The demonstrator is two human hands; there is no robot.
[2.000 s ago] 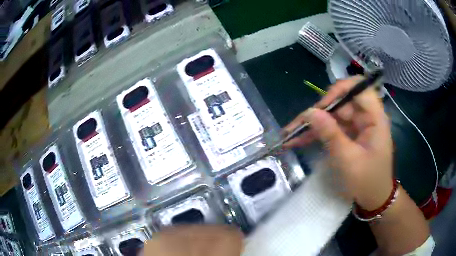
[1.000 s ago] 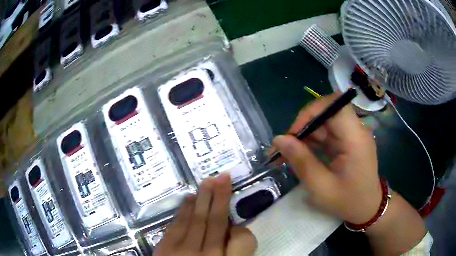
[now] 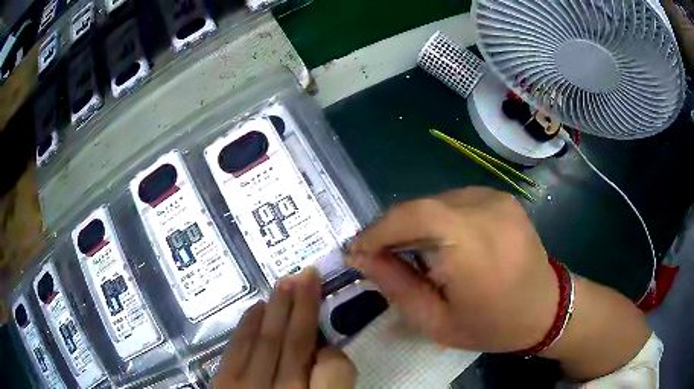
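Observation:
White retail packs with black ovals, red bands and line drawings lie in a clear blister tray (image 3: 179,346). My left hand (image 3: 285,334) presses its fingertips on the lower edge of the rightmost upper-row pack (image 3: 266,205). Another white pack edge shows at this pack's right side. My right hand (image 3: 441,266) is pinched at the pack's lower right corner. A slim black tool (image 3: 415,260) shows only in part between its fingers; its tip is hidden. A white gridded label sheet (image 3: 403,361) lies below my right hand, partly covered by it.
A white fan (image 3: 582,68) stands at the upper right, with a cable curving down. Beside it are a perforated cylinder (image 3: 450,64) and yellow-green tweezers (image 3: 483,161) on the dark green mat. Darker packs (image 3: 129,68) lie at the upper left, beyond a grey strip (image 3: 175,99).
My left hand has come onto the pack, which now lies further left over another pack. My right hand has turned and closed in at its corner; the tool is now mostly hidden.

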